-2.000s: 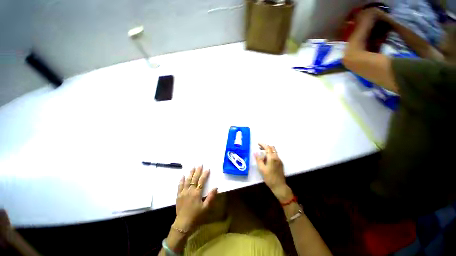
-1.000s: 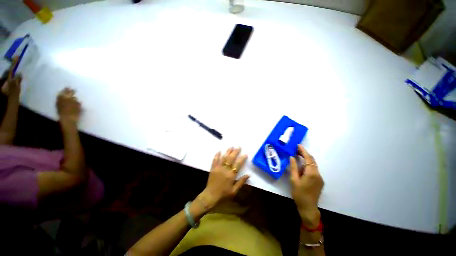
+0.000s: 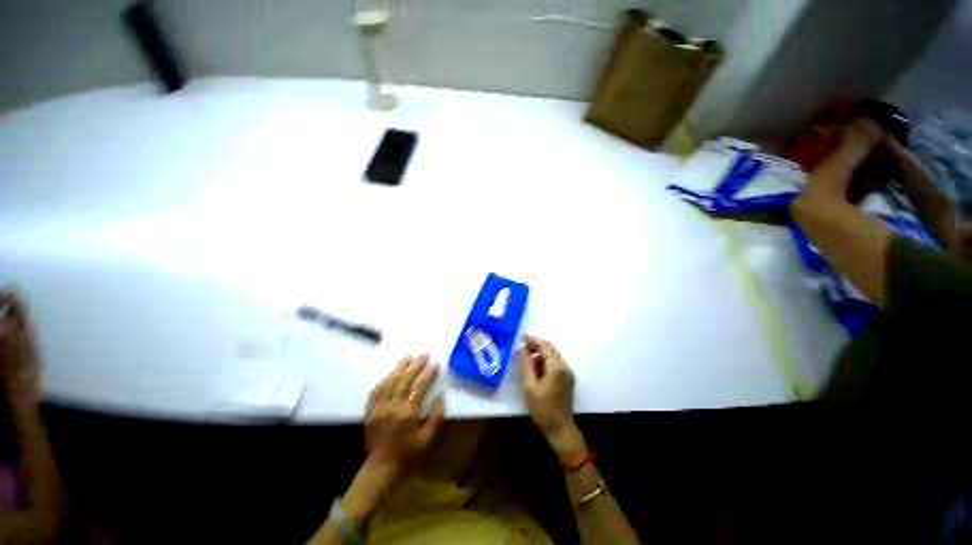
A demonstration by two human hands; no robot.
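A blue insert tray (image 3: 472,368) lies flat on the white table in front of me, tilted slightly to the right. A short white plug (image 3: 499,303) sits in its far end and a white coiled cable (image 3: 483,350) in its near end. My left hand (image 3: 402,413) rests palm down at the table edge, left of the tray, fingers apart and empty. My right hand (image 3: 549,385) is just right of the tray's near end, fingers bent. It does not hold the tray; whether the fingertips touch it is unclear.
A pen (image 3: 339,324) and a pale paper (image 3: 261,389) lie left of my hands. A phone (image 3: 391,157), a small stand (image 3: 376,64) and a brown paper bag (image 3: 653,83) are farther back. Blue-and-white boxes (image 3: 743,181) and a person's arm (image 3: 844,228) are at right. Another person's hand (image 3: 15,339) is at far left.
The camera view has swung back toward the right. My right hand's fingers, at the tray's side a second ago, now sit slightly off it. The tray still lies on the table.
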